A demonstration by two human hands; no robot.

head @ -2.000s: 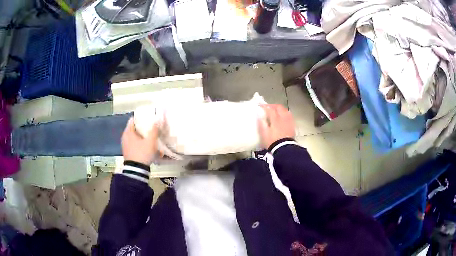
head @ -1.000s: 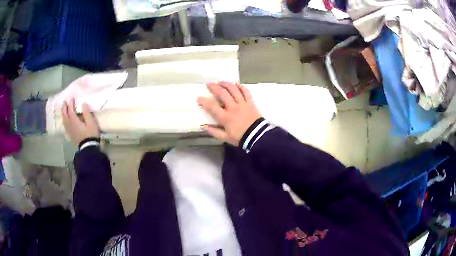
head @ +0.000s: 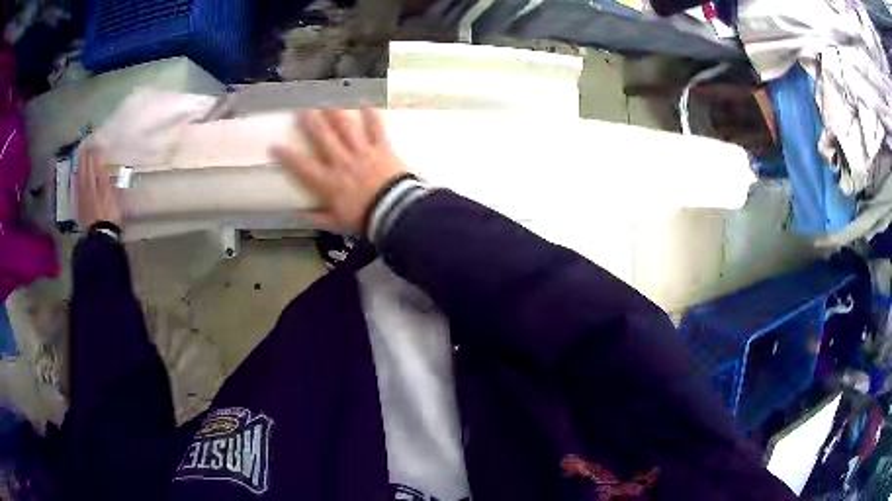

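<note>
A cream garment [head: 469, 161] lies lengthwise over the narrow pressing board, overexposed white toward the right. A loose fold of it stands up at the left end, near a small white tag. My left hand [head: 98, 186] lies on the garment's left end, fingers pointing away from me. My right hand [head: 337, 166] is flat on the garment left of its middle, fingers spread and a little blurred. A cream flat panel [head: 484, 78] sticks out behind the board. The board itself is almost all covered.
A blue crate [head: 166, 34] stands at the back left and another blue crate [head: 773, 342] at the right. Magenta cloth [head: 20, 210] is at the left edge. A beige garment pile [head: 831, 78] and blue cloth [head: 807, 147] are at the right. A grey-edged bench [head: 606, 29] runs behind.
The garment, bunched in both hands at first, is now spread along the board, covering its left part. Both hands have moved left, and the view has shifted.
</note>
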